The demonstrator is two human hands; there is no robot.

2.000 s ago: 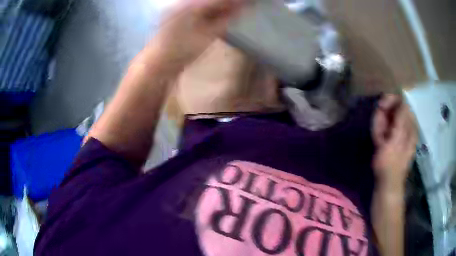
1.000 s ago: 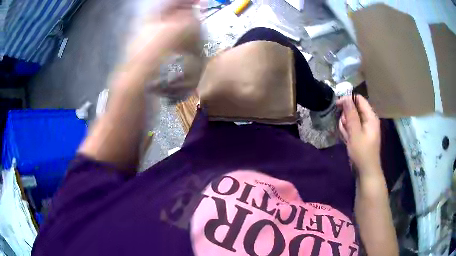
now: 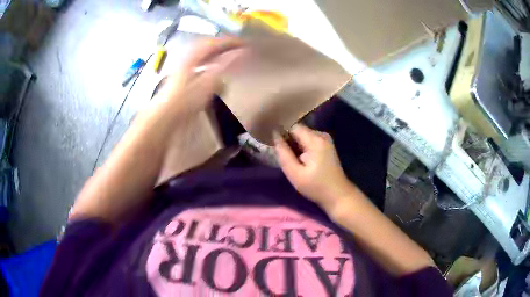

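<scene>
A brown panel [image 3: 287, 78] is held up in front of me, tilted, with its lower corner towards my body. My left hand [image 3: 212, 66] is blurred at the panel's upper left side and grips it there. My right hand [image 3: 311, 156] pinches the lower corner between thumb and fingers; whether it also holds a small tool cannot be seen. More brown panels [image 3: 192, 142] lie on my thigh, partly under my left forearm. Another brown panel [image 3: 395, 26] lies on the white table [image 3: 386, 110], close to the held panel's right corner.
The cream and metallic sewing machine [image 3: 479, 81] stands on the table at the right. A printed measuring strip runs along the table's front edge. A blue thing [image 3: 35, 270] is at the lower left. Blue and yellow items [image 3: 135, 69] and pale scraps lie on the grey floor.
The view has turned towards the table and machine. My left hand, earlier a blur beside the lap stack, now holds a raised panel. My right hand has come in to its lower corner.
</scene>
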